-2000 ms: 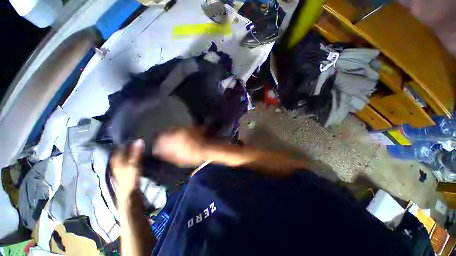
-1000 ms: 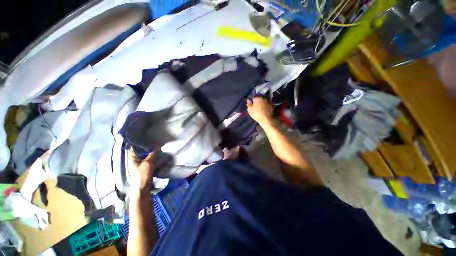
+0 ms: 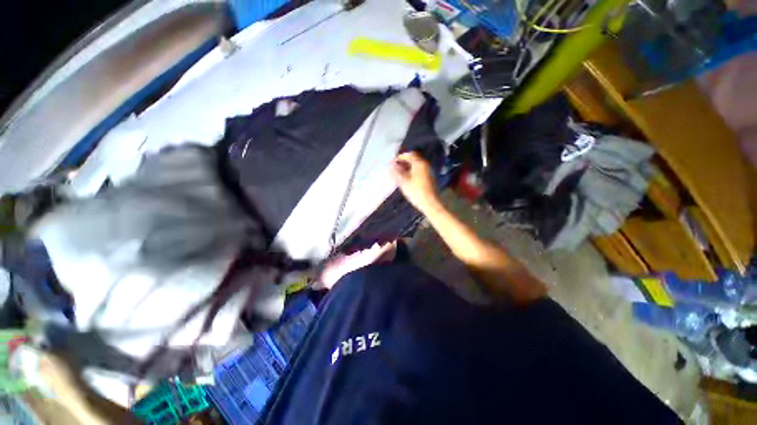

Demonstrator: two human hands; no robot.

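A semi-sewn garment [image 3: 158, 249], grey and white with dark edges, is spread and motion-blurred at the left. My left hand [image 3: 50, 373] is at its lower left corner, blurred and near the picture's edge, and appears to grip the dark edge; the fingers are unclear. A black garment with a pale grey panel and a dark seam [image 3: 353, 178] lies on the white worktable [image 3: 290, 50]. My right hand [image 3: 413, 176] pinches this garment near the panel's right edge, fingertips closed on the cloth.
Blue [image 3: 249, 373] and green [image 3: 173, 403] plastic crates are below the table. A grey-black bundle with a white tie [image 3: 602, 178] is at the right by wooden shelving [image 3: 697, 158]. Yellow tape [image 3: 394, 54] and a dark wire-like object [image 3: 490, 75] are on the table's far part.
The grey-white garment has swung left with my left hand, uncovering more of the black garment and its pale panel. My right hand has moved slightly left, after reaching the black garment's right side.
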